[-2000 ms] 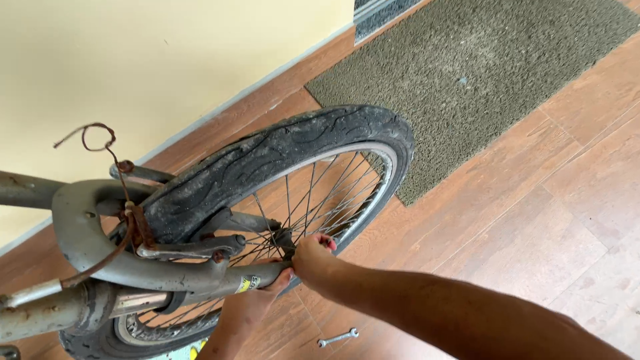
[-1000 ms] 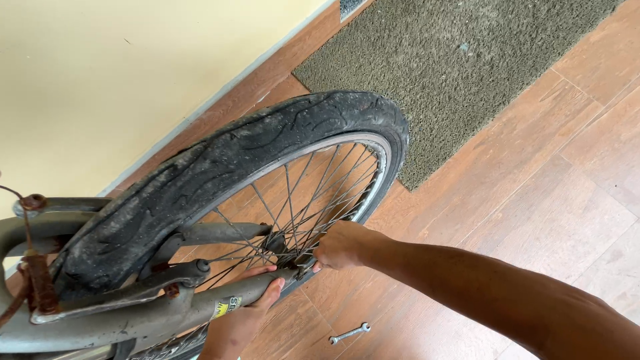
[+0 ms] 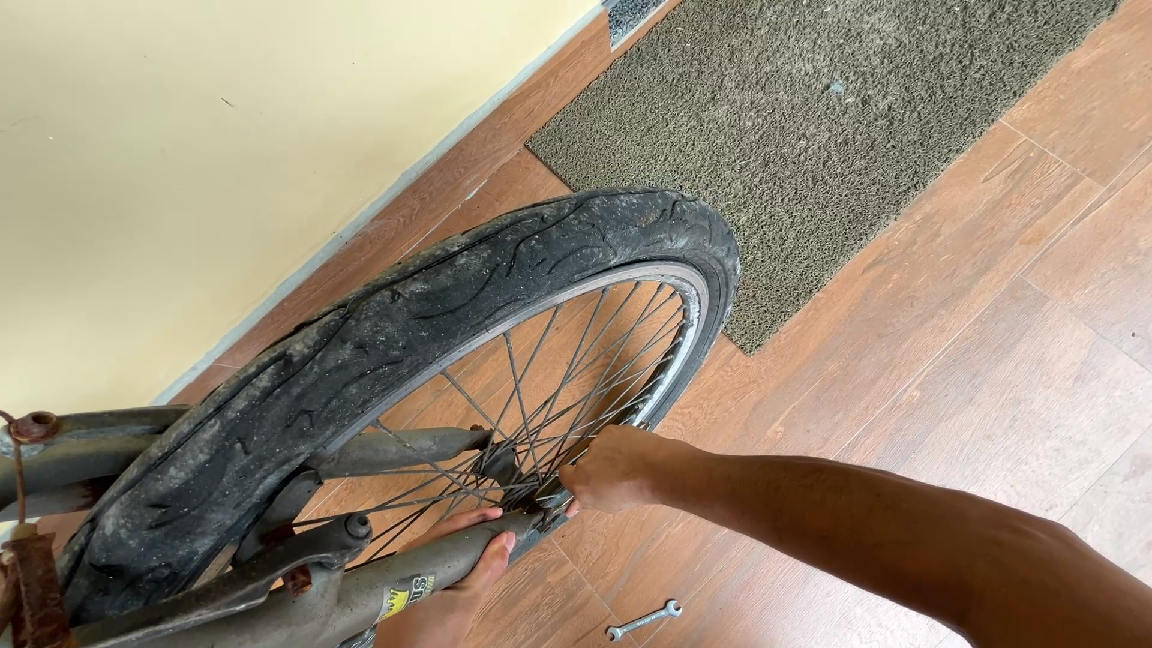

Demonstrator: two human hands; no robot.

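Observation:
A bicycle's front wheel with a worn black tire [image 3: 396,333] runs across the middle of the view, held in a grey fork [image 3: 360,589]. My left hand [image 3: 481,558] grips the lower fork leg near its end, thumb on one side and fingers on the other. My right hand [image 3: 612,470] is closed at the wheel's axle, by the hub [image 3: 504,468]; a piece of metal shows partly beneath its fingers, too hidden to name surely. An open-ended wrench [image 3: 643,621] lies on the floor below my right forearm.
A rough grey-green doormat [image 3: 765,135] lies beyond the tire. The cream wall [image 3: 225,162] rises at the left. Rusty brake parts [image 3: 36,576] sit on the fork at the lower left. Brown wood-look tiles [image 3: 945,360] cover the floor.
My right hand has shifted slightly at the axle end, still closed. My left hand stays on the fork leg. The view has moved closer to the wheel.

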